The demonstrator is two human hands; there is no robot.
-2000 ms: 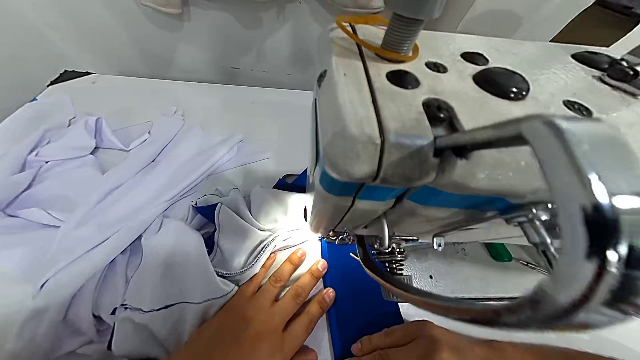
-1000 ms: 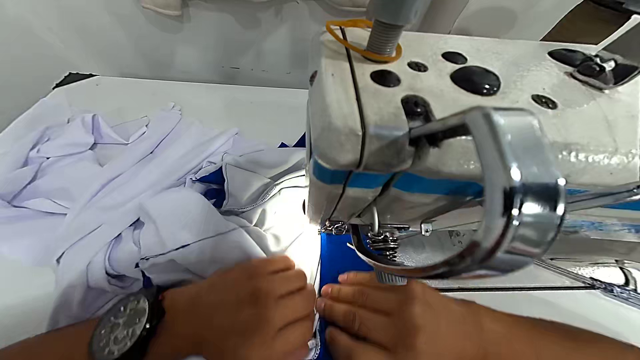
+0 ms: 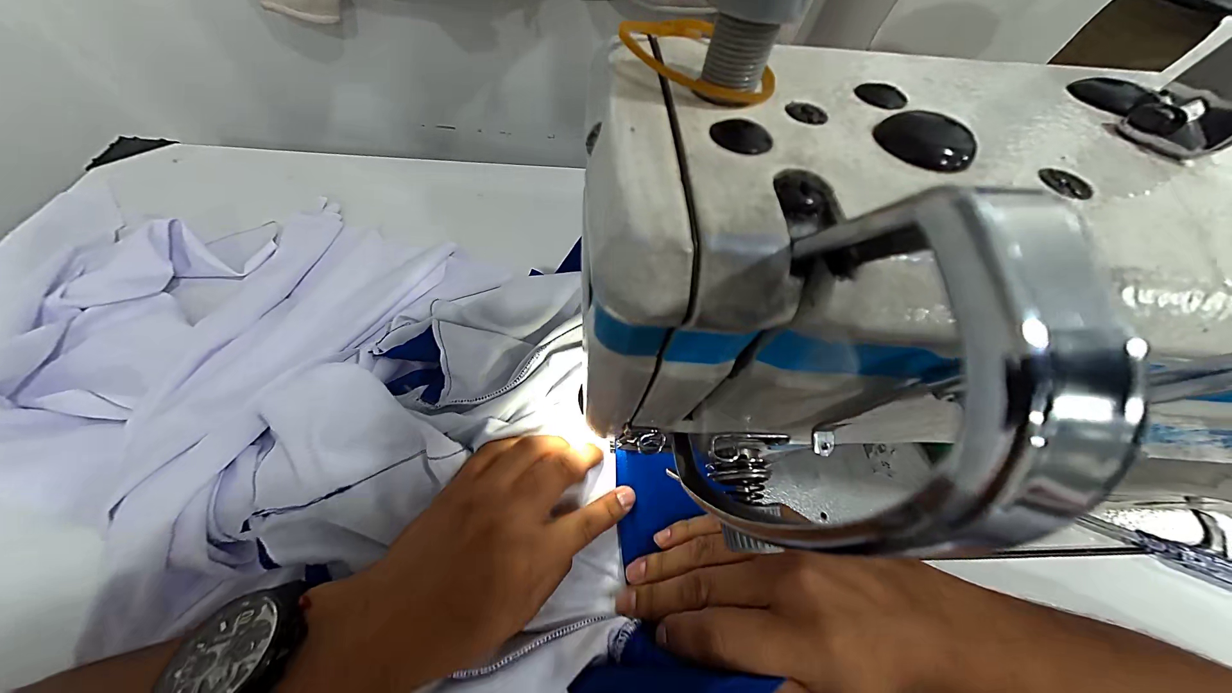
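Note:
My left hand (image 3: 491,539), with a dark wristwatch (image 3: 231,640) behind it, lies on white fabric (image 3: 337,433) just left of the sewing machine's needle area. Its fingers are spread, the index near the lit presser foot (image 3: 650,441) and the thumb at the edge of a blue fabric strip (image 3: 664,500). Flat on that strip rests my right hand (image 3: 751,597), fingertips pointing left to the seam between blue and white. The needle itself is hidden by the machine head (image 3: 712,241). Overlocked edges show on the white cloth.
A chrome lever (image 3: 1049,385) curves out in front of the machine head, above my right hand. Bunched white cloth spreads over the left of the white table (image 3: 385,173). An orange rubber band (image 3: 674,72) hangs around the threaded post on top. A grey wall stands behind.
My left hand has moved up toward the presser foot since a second ago, away from my right hand. Two seconds ago my right hand was mostly out of view below.

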